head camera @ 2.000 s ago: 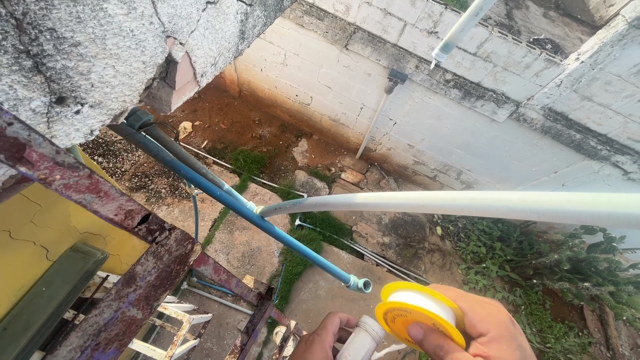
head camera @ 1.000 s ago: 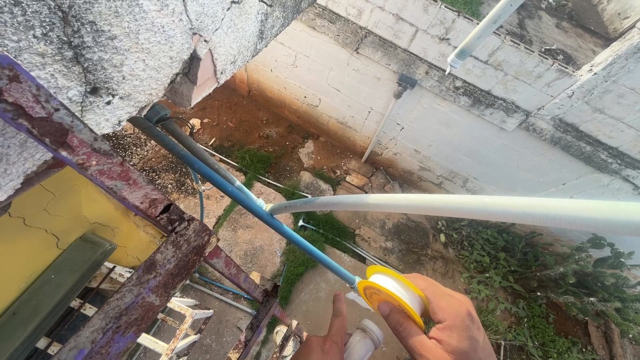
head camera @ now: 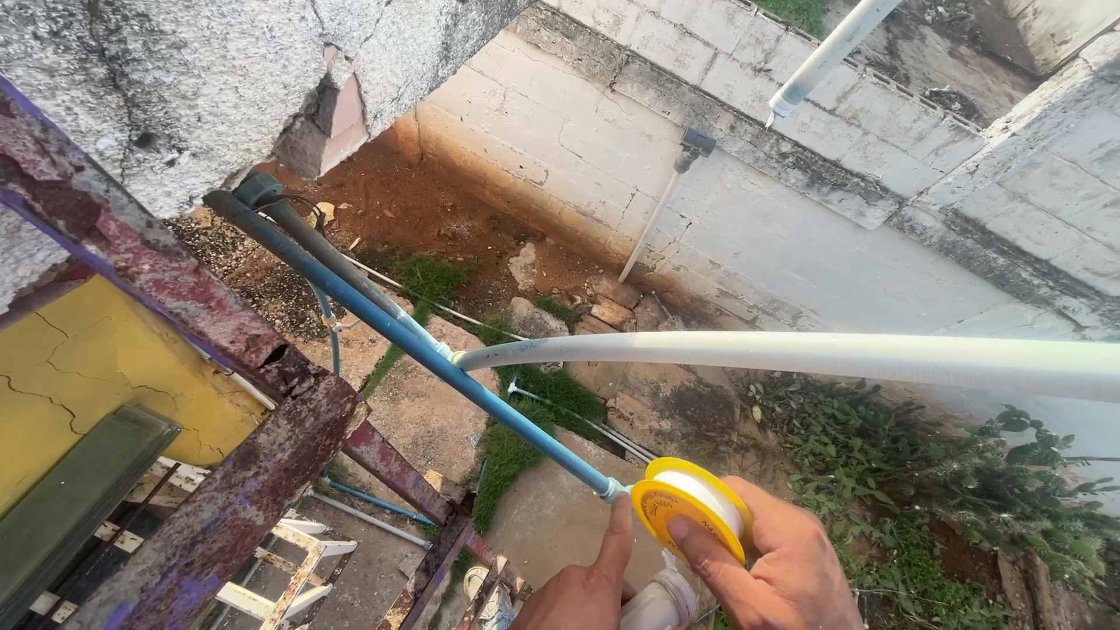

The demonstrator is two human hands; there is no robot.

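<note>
A yellow spool of white thread seal tape [head camera: 691, 507] is pinched between the thumb and fingers of my right hand [head camera: 770, 551]. My left hand [head camera: 586, 577] reaches up from the bottom edge, its index fingertip at the end fitting [head camera: 615, 490] of a blue-painted pipe [head camera: 507, 416]. That fitting is pale and lies close to the spool's left rim. Below the spool, a white plastic pipe piece [head camera: 658, 602] shows between my hands; the fingers of my left hand behind it are partly hidden.
A pale pipe [head camera: 787, 354] crosses to the right edge. Rusty metal beams [head camera: 219, 499] stand at left, by a rough concrete slab [head camera: 219, 79]. A white metal ladder [head camera: 284, 569] is below. Another pipe [head camera: 827, 61] hangs at upper right before a block wall [head camera: 787, 236].
The spool was left of the fitting's free side earlier and is now beside its end. My left index finger has come up to the fitting, and white tape shows there.
</note>
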